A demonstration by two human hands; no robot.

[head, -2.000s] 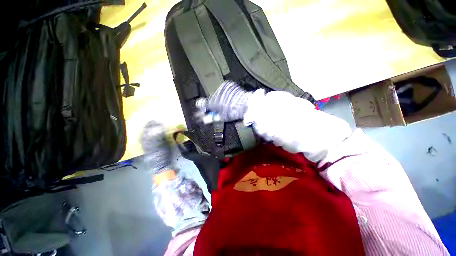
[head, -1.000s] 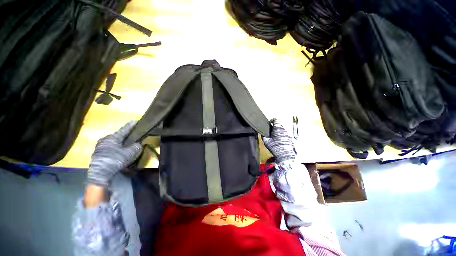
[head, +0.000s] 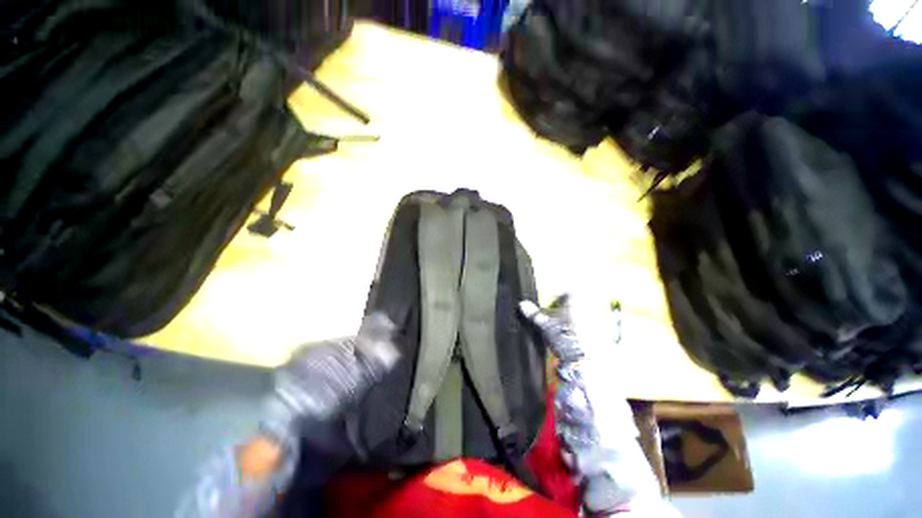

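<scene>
An olive and black backpack [head: 399,268] lies on the pale-yellow table, top away from me, back side up. Its two olive shoulder straps [head: 439,265] lie close together down the middle. My left hand [head: 344,369], in a grey striped glove and blurred, is at the bag's left edge. My right hand [head: 554,326], also gloved, is at its right edge, fingers towards the bag. Whether either hand grips the fabric cannot be told.
A large stack of dark backpacks [head: 131,182] stands at the left, with loose straps. More dark backpacks [head: 789,253] are piled at the right. A small tool [head: 617,322] lies right of my right hand. An open cardboard box [head: 750,460] is below the table edge at the lower right.
The shoulder straps, spread and held by both hands a second ago, now lie together along the bag's middle. My hands have moved to the bag's sides. The view has tilted up.
</scene>
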